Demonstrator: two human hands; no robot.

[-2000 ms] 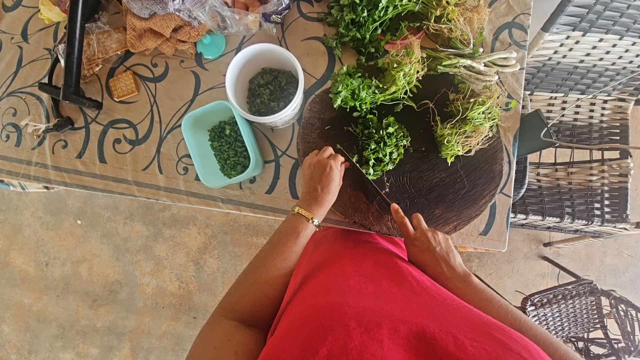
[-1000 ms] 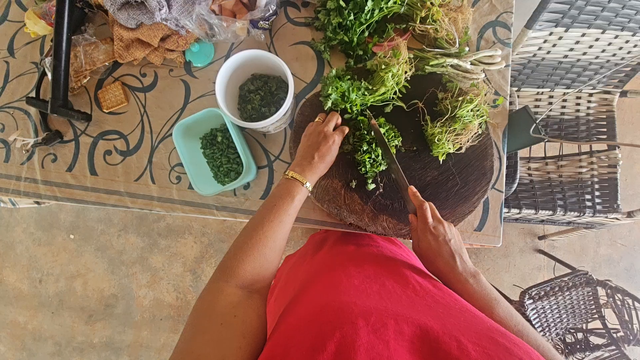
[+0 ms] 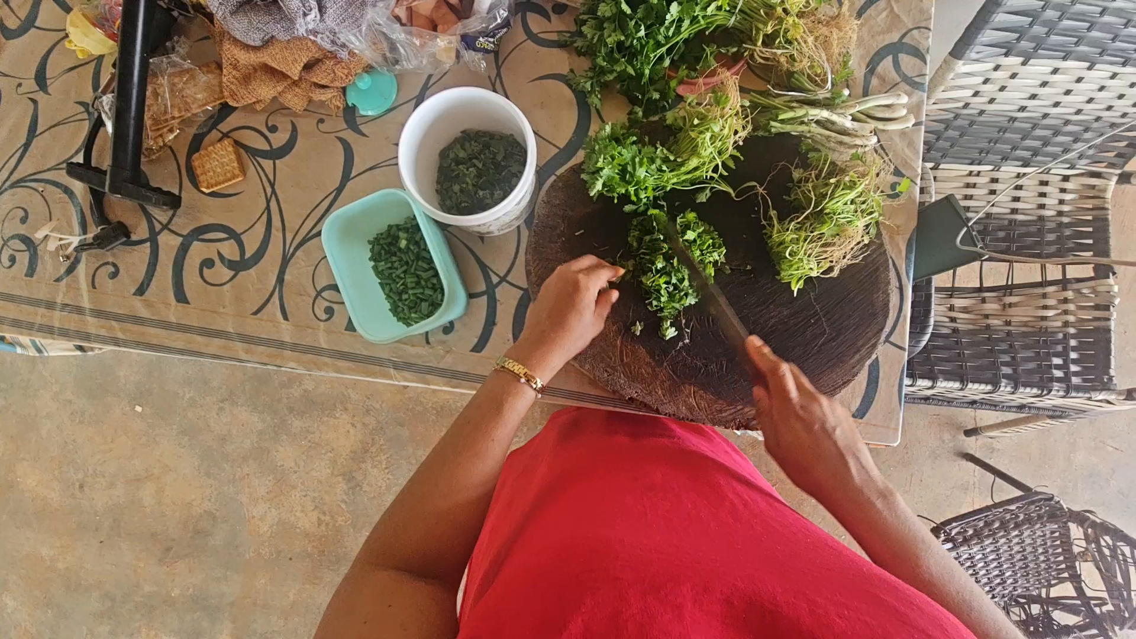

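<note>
A round dark wooden chopping board point(image 3: 799, 337) lies at the table's edge. On it sits a small heap of cut green herbs point(image 3: 674, 266). My right hand point(image 3: 803, 417) is closed round the handle of a long knife point(image 3: 714, 297), whose blade lies over the heap's right side. Left of the heap is my left hand point(image 3: 572, 306), fingers bent together at the board's left edge; whether a bit of leaf is between the fingertips, I cannot tell. Leafy bunches of parsley-like herbs point(image 3: 630, 169) lie behind the heap, and a rooted bunch point(image 3: 825, 222) rests on the board's right.
A white tub point(image 3: 417, 151) of chopped greens and a turquoise container point(image 3: 342, 266) of chopped green pieces stand left of the board. Farther left are a cracker point(image 3: 217, 166), a turquoise lid point(image 3: 371, 92), cloths point(image 3: 275, 71) and a black stand point(image 3: 131, 106). Woven chairs point(image 3: 1021, 213) are at the right.
The knife has moved from the near side of the heap, beside my left hand, onto the heap's right part. My left hand has drawn back slightly from the leafy bunch since one second ago.
</note>
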